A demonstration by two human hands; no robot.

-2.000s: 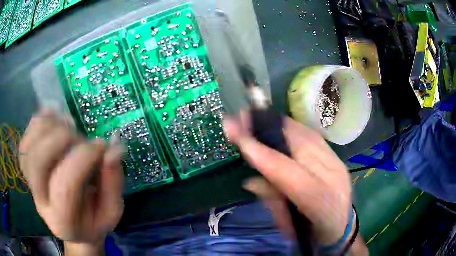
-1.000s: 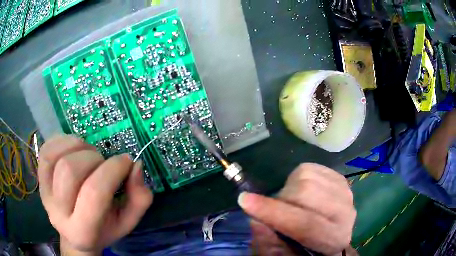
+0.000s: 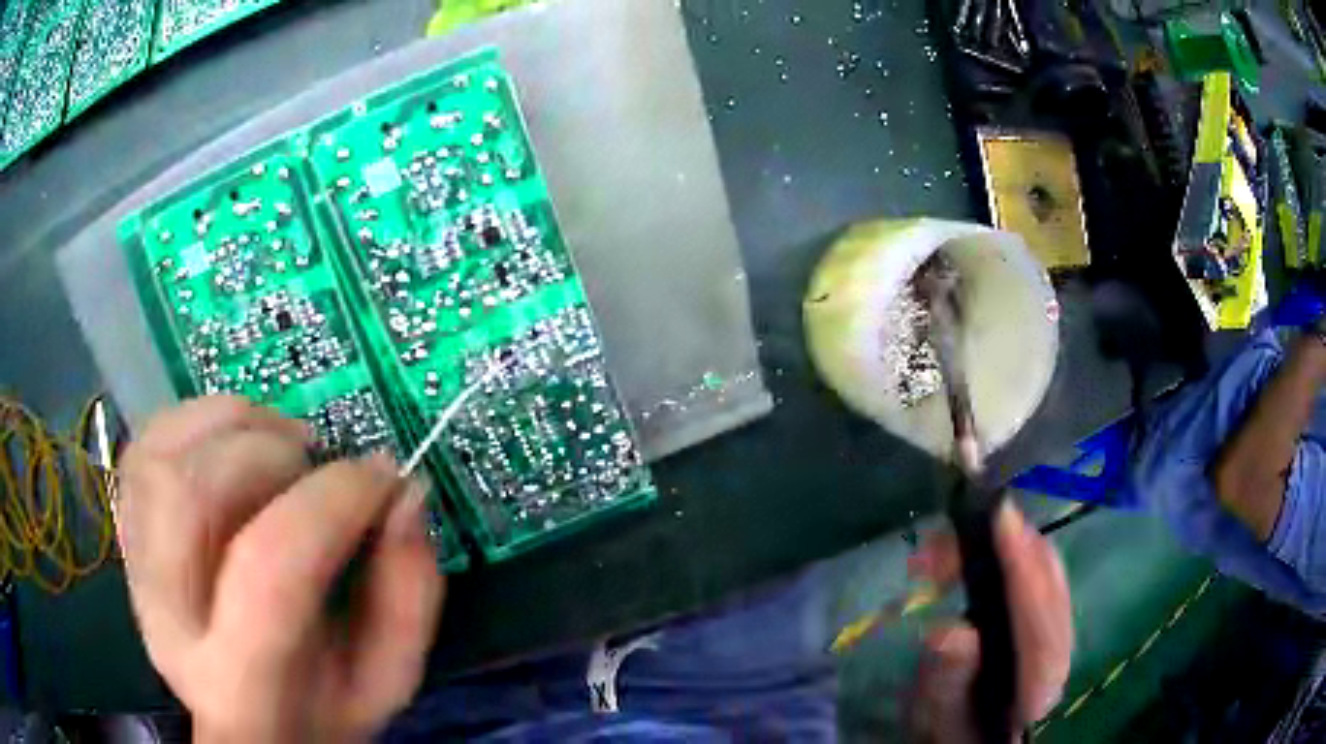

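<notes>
My left hand (image 3: 276, 552) pinches a thin silvery solder wire (image 3: 447, 417) over the boards. The wire's far end is over the middle of the right-hand green circuit board (image 3: 436, 313); whether it touches is unclear. A second green board (image 3: 240, 276) lies beside it on the left, partly covered by my hand. My right hand (image 3: 1003, 625), somewhat blurred, holds the soldering iron (image 3: 983, 581) by its black handle. The iron's tip is inside the cream-yellow round pot (image 3: 858, 313), which holds dark and silvery solder bits.
A grey mat (image 3: 640, 218) lies under the boards. More green boards (image 3: 87, 58) are at the top left. Yellow wire loops (image 3: 44, 494) are at the left edge. A tan sponge (image 3: 1035, 196) and a yellow box (image 3: 1222, 218) are at the right, near another person's blue sleeve (image 3: 1207, 451).
My right hand has moved the iron right, from over the right-hand board into the pot. My left hand still holds the wire in nearly the same place. The view has shifted slightly.
</notes>
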